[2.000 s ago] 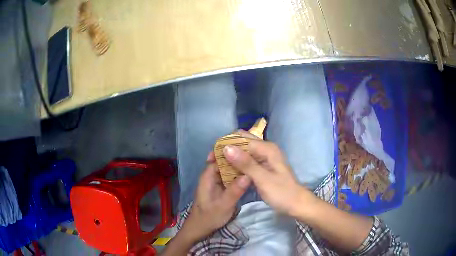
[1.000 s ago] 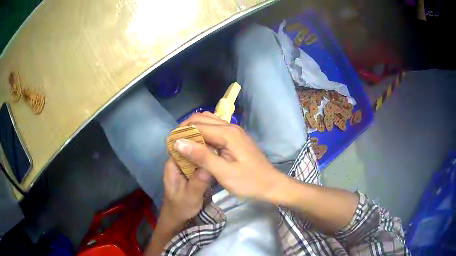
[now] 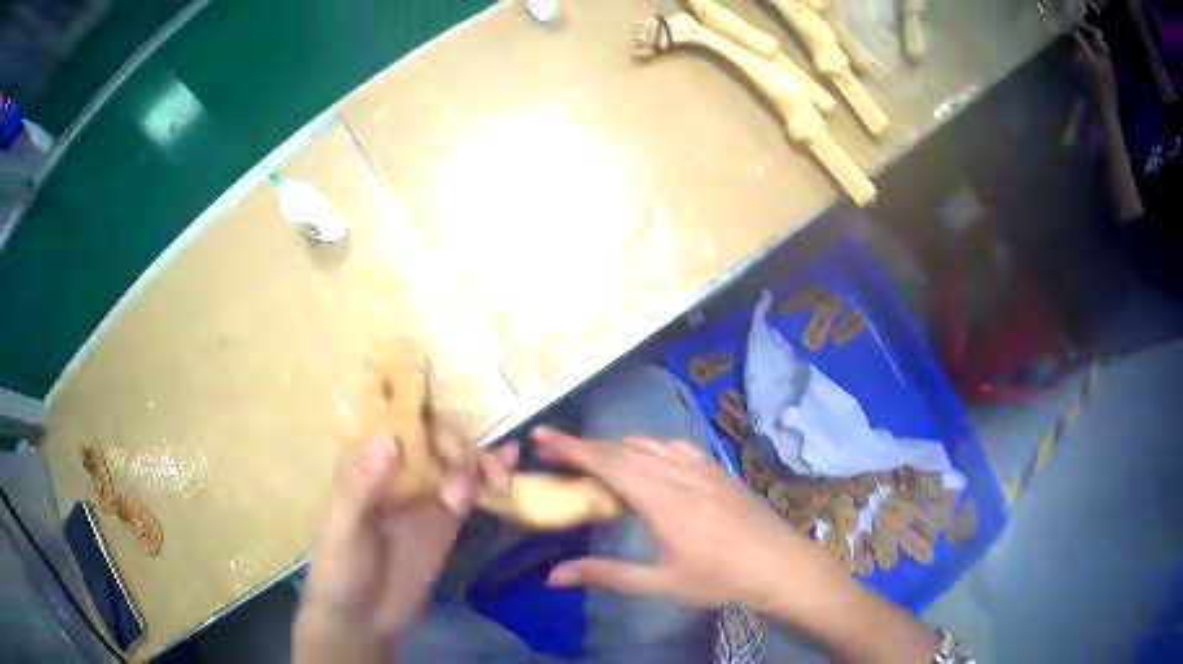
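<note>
My left hand is over the table edge, closed on a tan wooden leg part. Its broad, blurred foot-like end stands above my fingers, and a paler rounded length juts out right toward my right hand. Whether these are one piece or two I cannot tell. My right hand is spread around the pale end, thumb and fingers apart, with no clear grip. A white glue bottle with a teal nozzle lies on the table.
Long leg parts lie at the table's far right. Striped pieces and a phone lie at the left end. A blue tray of brown plates is beside my leg. A green surface runs behind the table.
The view has turned and shifted toward the table. My hands have moved from my lap up to the table edge. My right hand has let go of the striped sole and spread its fingers.
</note>
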